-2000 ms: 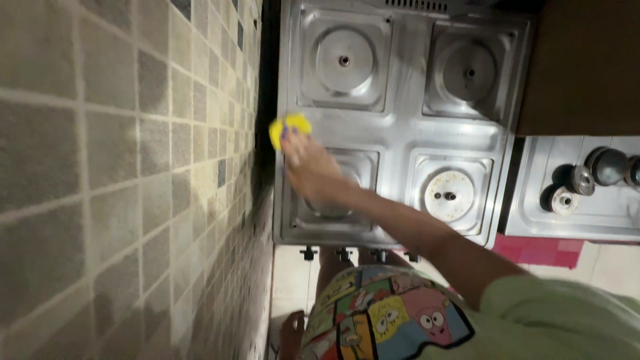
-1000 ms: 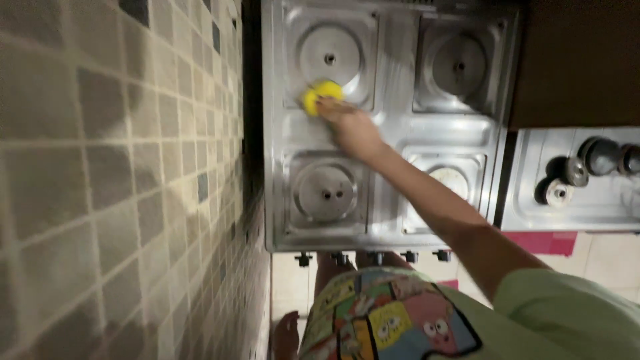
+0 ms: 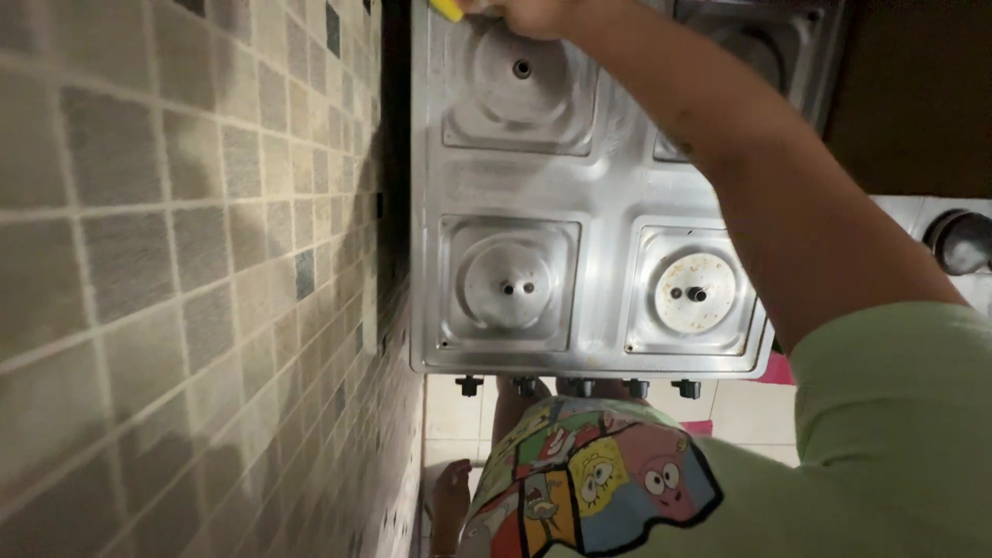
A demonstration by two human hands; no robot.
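Note:
My right hand point(image 3: 535, 14) is cut off by the top edge of the view, over the far left burner recess of a stainless steel gas stove top point(image 3: 612, 186). It holds a yellow sponge or cloth point(image 3: 447, 8), of which only a corner shows. Down at the left of my body hangs my left hand point(image 3: 453, 487), below the stove's front edge, its fingers loosely bent and touching nothing visible. The near right burner base point(image 3: 695, 293) has brownish stains; the near left burner base point(image 3: 508, 283) looks cleaner.
A tiled wall point(image 3: 194, 256) runs close along the stove's left side. Black knobs point(image 3: 581, 387) line the front edge. A dark brown panel point(image 3: 914, 93) stands at the right, with dark round burner parts point(image 3: 961, 240) below it. Pink material point(image 3: 775, 369) lies near the floor.
My right hand has moved with the yellow item from the near left part of the stove, past the middle, to the far left end.

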